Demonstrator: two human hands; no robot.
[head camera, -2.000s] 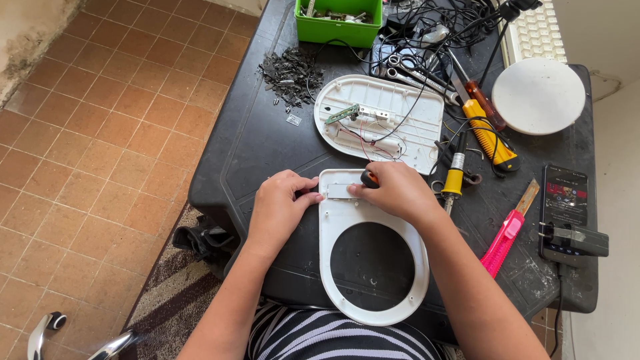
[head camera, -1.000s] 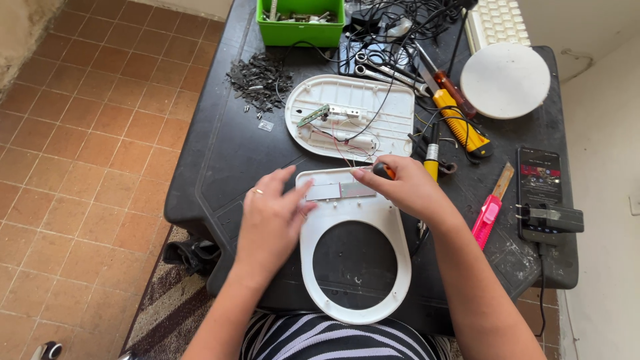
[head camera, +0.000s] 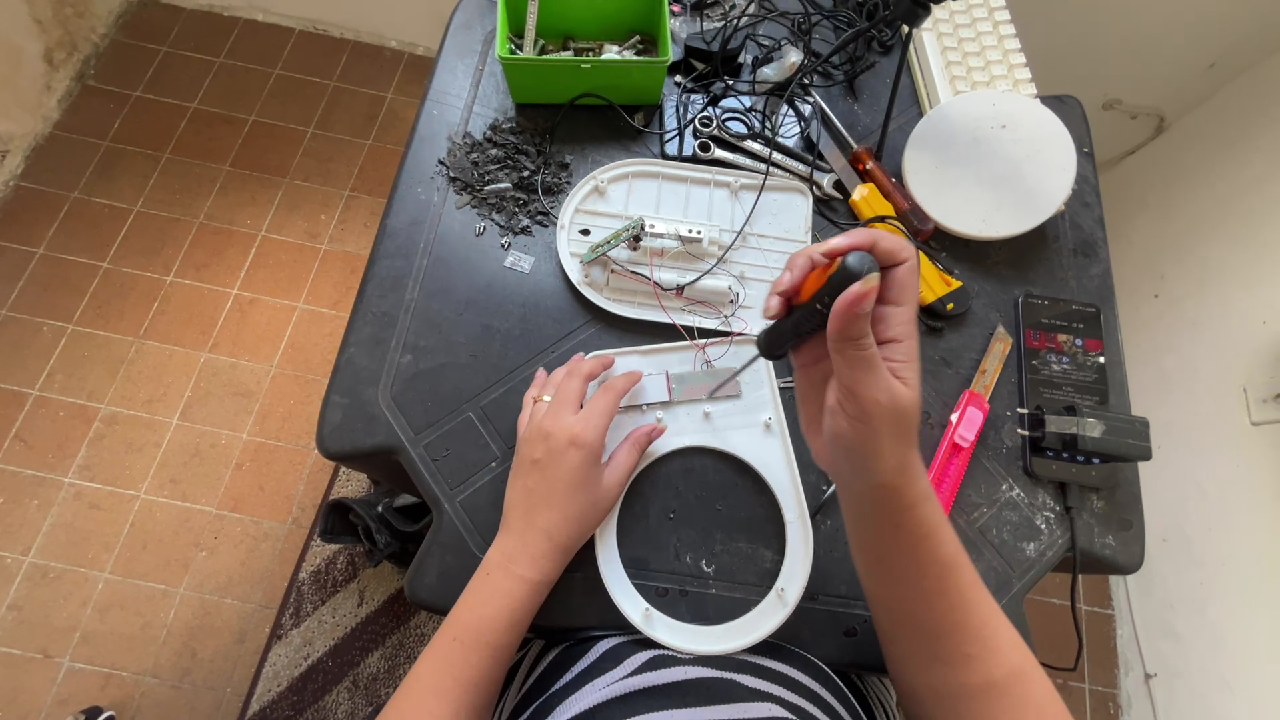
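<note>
My right hand (head camera: 850, 340) grips the black and orange handle of a screwdriver (head camera: 818, 305). Its shaft slants down left, the tip over or at a small grey circuit board (head camera: 705, 384) in a white plastic cover (head camera: 790, 500) with a large round opening. My left hand (head camera: 575, 430), a ring on one finger, rests on the cover's left edge with fingers spread, by a pale rectangular display part (head camera: 647, 389). Thin wires run from the board to the white plastic housing (head camera: 770, 215) behind it, which holds a green circuit board (head camera: 613, 241) and a load cell (head camera: 675, 232).
A green bin (head camera: 585, 80), black scraps (head camera: 505, 175), combination wrenches (head camera: 750, 155) and tangled cables (head camera: 820, 50) lie behind. On the right are a white disc (head camera: 990, 165), a yellow utility knife (head camera: 935, 280), a pink utility knife (head camera: 960, 445), and a phone (head camera: 1062, 350) under a charger (head camera: 1095, 435).
My right hand has lifted from the cover, and the screwdriver's shaft now shows. My left hand, raised a second ago, is down on the cover's left edge.
</note>
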